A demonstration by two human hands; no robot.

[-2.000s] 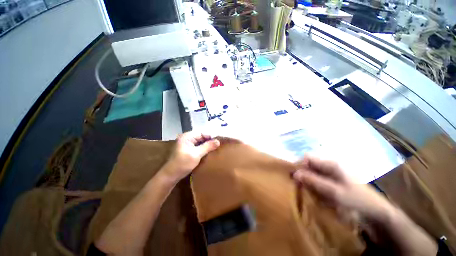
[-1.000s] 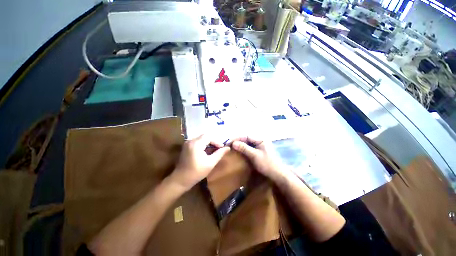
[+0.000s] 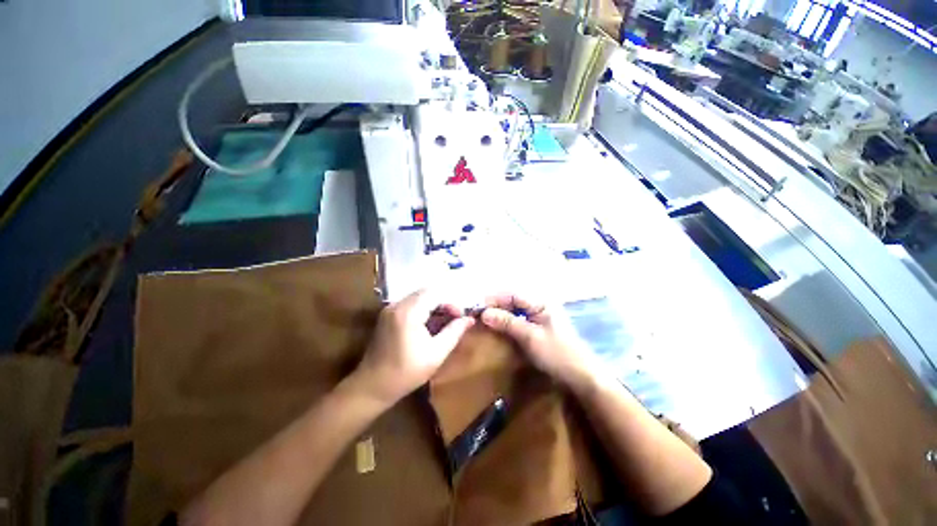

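A brown cloth panel (image 3: 257,349) lies over the near table, its left part flat and its right part folded. A dark woven label (image 3: 477,436) and a small pale yellow tag (image 3: 366,455) show on it. My left hand (image 3: 409,344) and my right hand (image 3: 532,334) meet at the top edge of the folded part, thumbs and fingers pinching the cloth close together. A small dark or metallic bit shows between the fingertips; I cannot tell what it is. The white sewing machine head (image 3: 457,154) stands just beyond my hands.
Small dark snips (image 3: 613,238) lie on the white table (image 3: 709,360). A teal mat (image 3: 262,185) is left of the machine, under a white box (image 3: 324,72) with a pale hose. Thread cones (image 3: 500,51) stand behind. Brown pieces with straps (image 3: 837,431) hang at right.
Two seconds ago my hands were apart on the cloth; they are now together at its top edge. The panel's left part now lies flat. Since one second ago, my hands have hardly changed.
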